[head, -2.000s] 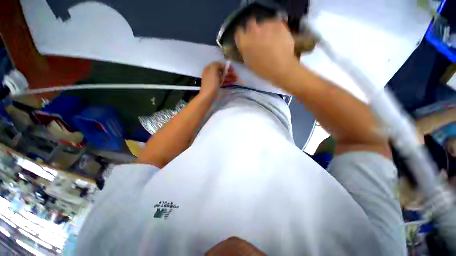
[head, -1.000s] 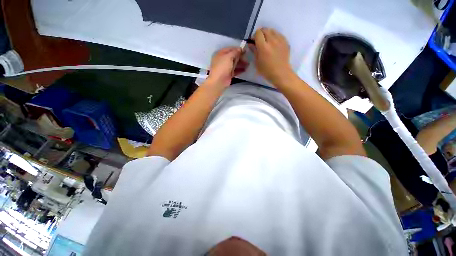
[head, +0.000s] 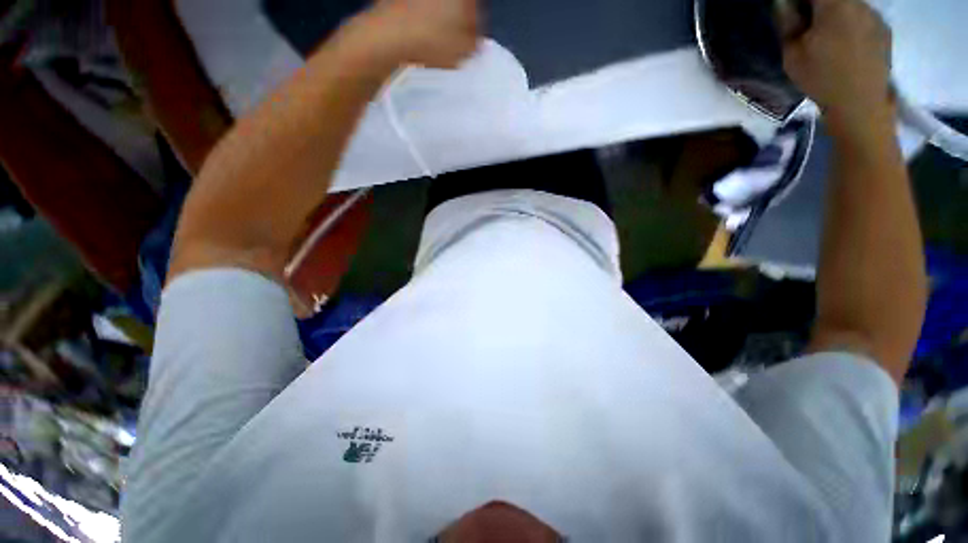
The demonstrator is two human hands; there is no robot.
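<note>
A dark grey garment panel point(head: 594, 40) lies on the white table point(head: 637, 101) at the top of the view, with a curved cut edge near its left part. My right hand point(head: 844, 53) is closed around the handle of the steam iron point(head: 743, 53), over the panel's right side. My left hand point(head: 430, 30) is at the panel's left part, blurred and partly cut off by the top edge; what its fingers hold cannot be told. A thin white tape point(head: 401, 133) runs down from near this hand to the table's front edge.
The white iron hose point(head: 934, 129) trails off to the right. Grey pieces with white edges point(head: 791, 202) hang below the table on the right. A reddish-brown box surface point(head: 334, 242) with a pale strip across it is below the table on the left.
My right hand has left the table edge and taken hold of the iron. My left hand has moved up and left, away from my right. The view has shifted, and more of the panel lies in front.
</note>
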